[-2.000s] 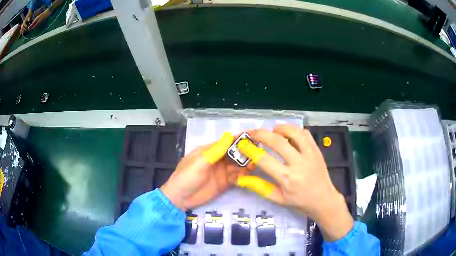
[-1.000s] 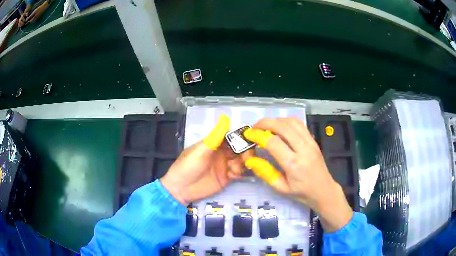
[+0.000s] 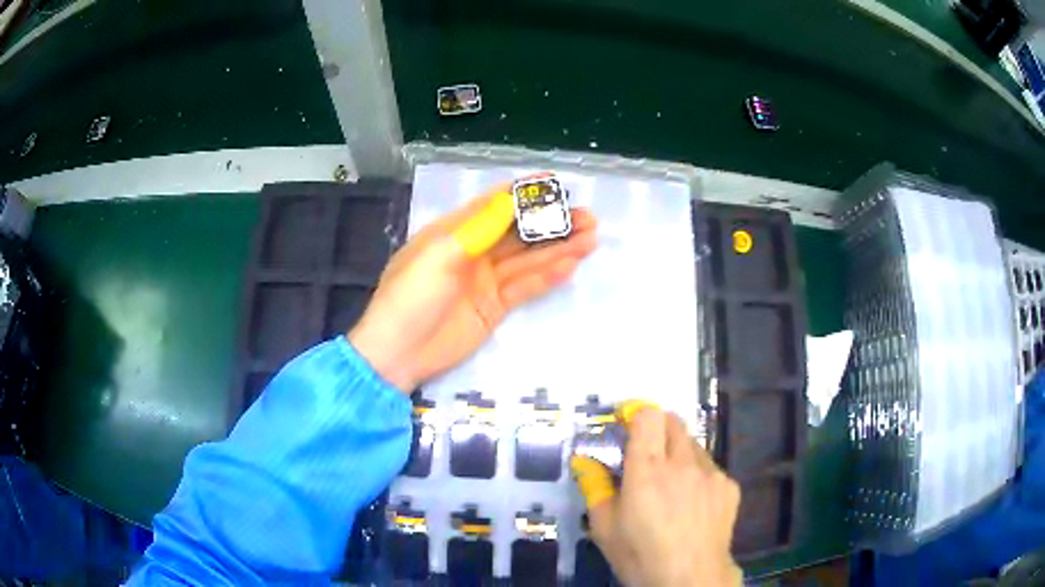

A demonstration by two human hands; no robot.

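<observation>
My left hand, with a yellow finger cot on the thumb, holds a silver-rimmed watch housing above the upper part of the blister tray. The housing's open side faces up and shows yellow, dark and white parts. My right hand, in yellow finger cots, is at the right end of the upper row of display modules. Its thumb and a finger are on both sides of one display module, which looks blurred; I cannot tell if it is lifted.
A black foam tray with a yellow round sticker shows beside the blister tray. Stacked blister trays and a white scrap are at the right. Housings and a watch with a lit screen lie on the conveyor belt.
My right hand has left the housing and moved down to the display modules. My left hand still holds the housing, now turned more upright. The view has shifted, showing the tray's lower rows more.
</observation>
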